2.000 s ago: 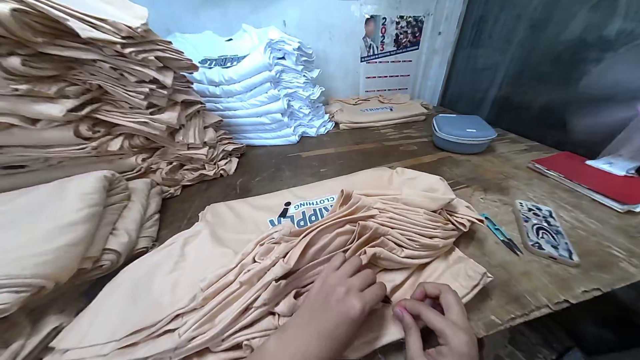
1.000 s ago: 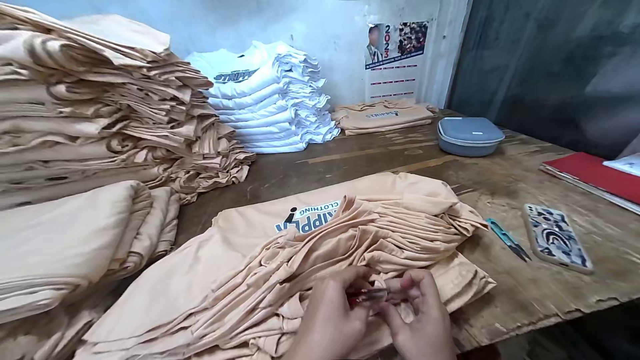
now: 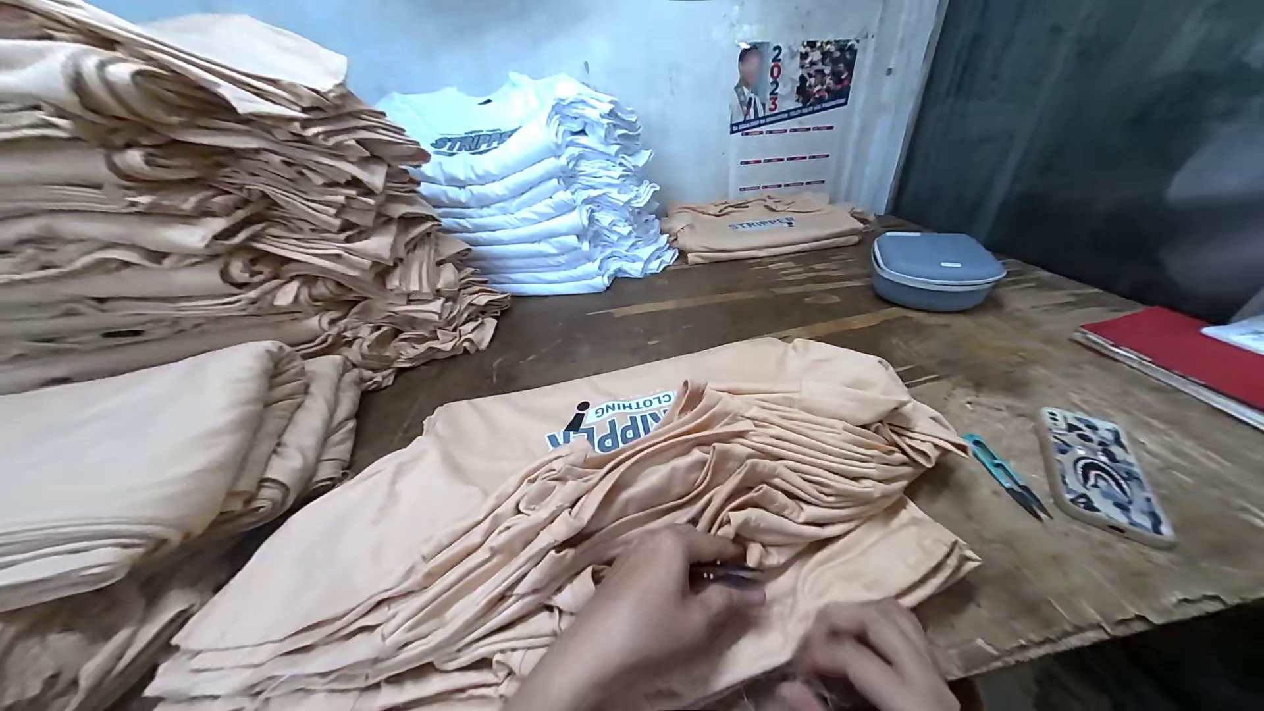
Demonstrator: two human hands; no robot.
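Observation:
A heap of peach fabric shirts (image 3: 790, 474), with a printed logo on one, lies folded and gathered on the wooden table. My left hand (image 3: 652, 622) rests over the gathered folds at the lower middle. Between its fingers is a small dark, shiny tool, blurred and partly hidden, whose kind I cannot tell. To the right, my right hand (image 3: 869, 652) is at the near edge of the fabric with bent fingers; motion blur hides whether it pinches the cloth. Teal-handled thread snips (image 3: 1005, 477) lie on the table right of the heap.
Tall stacks of peach fabric (image 3: 197, 217) and folded cloth (image 3: 138, 444) stand at left. White shirts (image 3: 533, 188) and folded peach shirts (image 3: 770, 232) are at the back. A blue-grey case (image 3: 936, 272), patterned phone case (image 3: 1106, 474) and red folder (image 3: 1175, 351) lie to the right.
My hands were close together around a small object one second ago; now they are apart, the right one lower and nearer the fabric's front edge.

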